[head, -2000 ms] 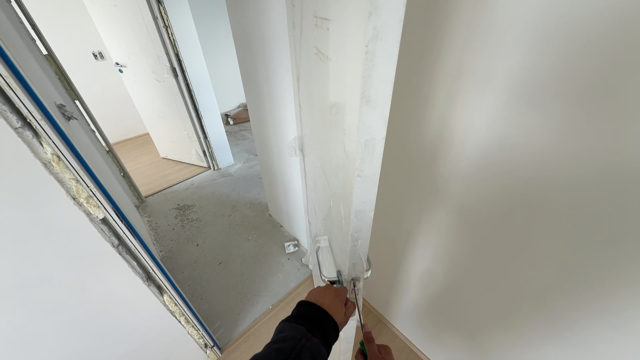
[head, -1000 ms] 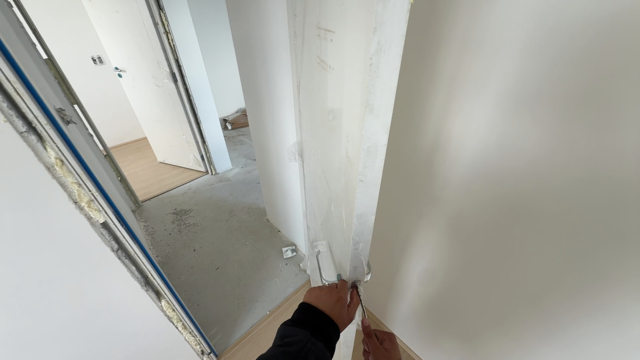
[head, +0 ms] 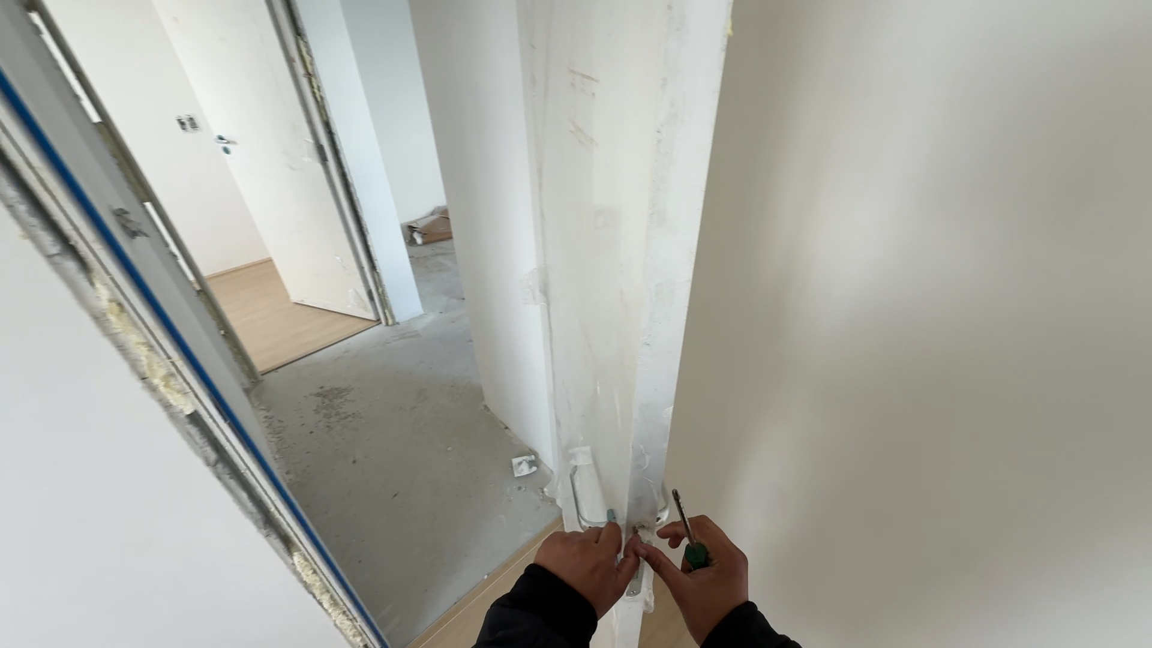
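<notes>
A white door [head: 598, 270] stands edge-on in front of me, smudged and partly wrapped in clear film. Low on it is a lever handle [head: 589, 490] partly covered in white wrapping. My left hand [head: 583, 562] is at the door's edge just below the handle, its thumb and fingertips close together; whether they pinch something small is hidden. My right hand [head: 706, 576] holds a screwdriver [head: 693, 540] with a green grip, its shaft pointing up and away from the door. The right thumb and fingertips meet the left fingertips at the lock area of the edge.
A door frame [head: 198, 378] with blue tape and exposed foam runs down the left. Beyond lie a grey concrete floor [head: 387, 468], a crumpled white scrap [head: 524, 465], another white door [head: 270, 162] and brown debris [head: 430, 225]. A plain wall [head: 918, 315] fills the right.
My right hand has risen toward the left fingertips, and the screwdriver has come off the door's edge, its shaft now pointing upward. My left hand stays by the handle.
</notes>
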